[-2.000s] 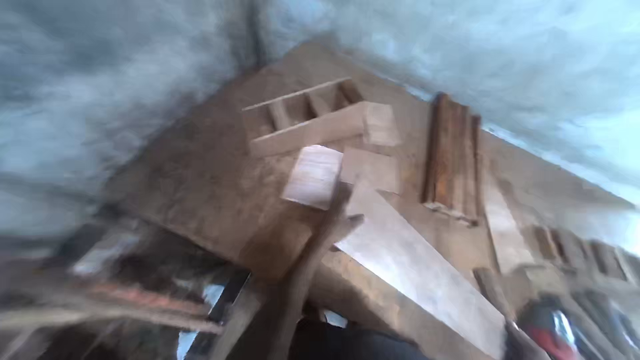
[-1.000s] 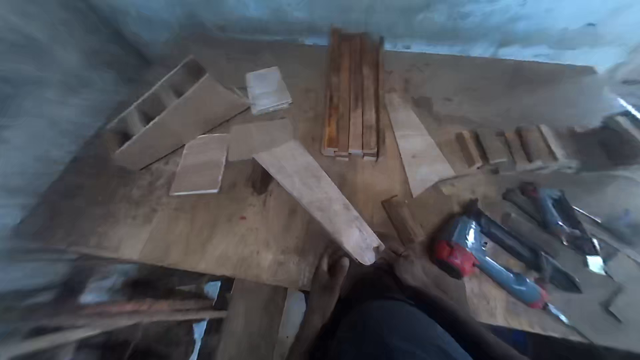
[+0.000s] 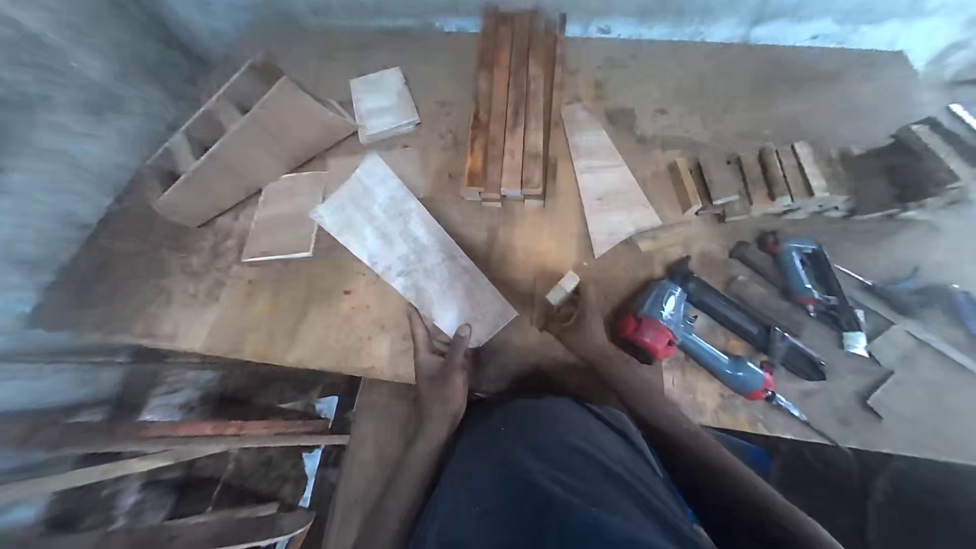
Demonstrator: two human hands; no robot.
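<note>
My left hand [image 3: 442, 370] grips the near edge of a tapered plywood piece [image 3: 415, 248], thumb on top, tilted above the wooden workbench [image 3: 305, 328]. To its right, my right hand [image 3: 576, 324] is closed around a small wooden block [image 3: 563, 288], whose pale end shows. Just right of that hand lies a red and grey pneumatic nailer [image 3: 705, 335]. A second tapered plywood piece [image 3: 606, 179] lies flat beyond my right hand. A bundle of wooden strips [image 3: 515, 107] lies at the back centre.
At the left stands a wooden frame with compartments [image 3: 255, 141], beside a square plywood piece [image 3: 286, 216] and a small stack of pale squares [image 3: 383, 104]. Wooden blocks [image 3: 755, 179] line the right side. A smaller air tool [image 3: 816, 282] lies behind the nailer.
The tapered piece in my left hand has turned, its pale face now showing more fully. The small block that lay beside the large nailer is now in my right hand.
</note>
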